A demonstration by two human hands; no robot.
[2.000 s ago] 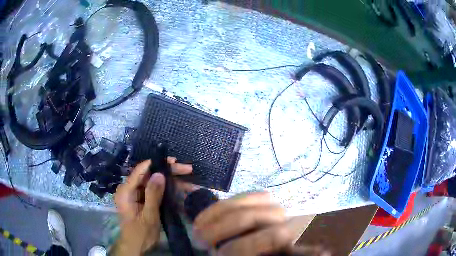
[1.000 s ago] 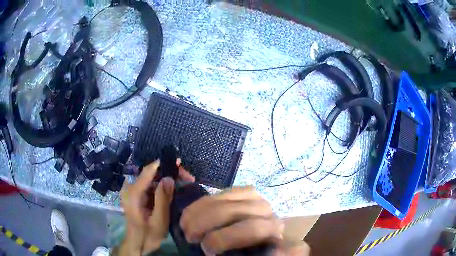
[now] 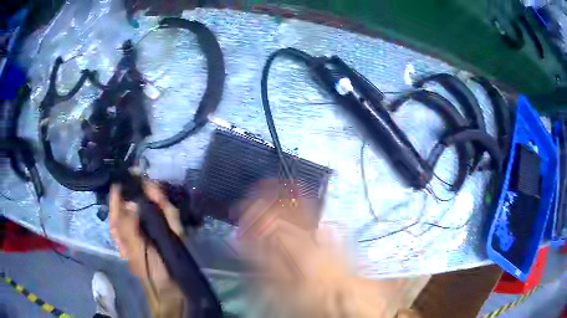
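Note:
My left hand [image 3: 140, 230] is closed around a black padded headband [image 3: 177, 264] at the lower left, its upper end by the heap of small black parts [image 3: 115, 130]. My right hand [image 3: 292, 230] is strongly blurred over the lower right of the black screw tray [image 3: 239, 168]; whether it holds anything cannot be told. The black electric screwdriver [image 3: 379, 127] lies slantwise on the bench, right of the tray. Its cord [image 3: 266, 93] loops left and down across the tray.
Several black headbands [image 3: 457, 105] with thin wires lie at right, beside the blue bin [image 3: 497, 230]. A large thin hoop [image 3: 214, 74] lies at upper left. A green conveyor [image 3: 398, 25] runs behind. A cardboard box [image 3: 457, 295] is below the bench edge.
The screwdriver and its cord now show on the bench. My left hand has moved left with the headband. My right hand has come away from the headband. The whole view has shifted slightly.

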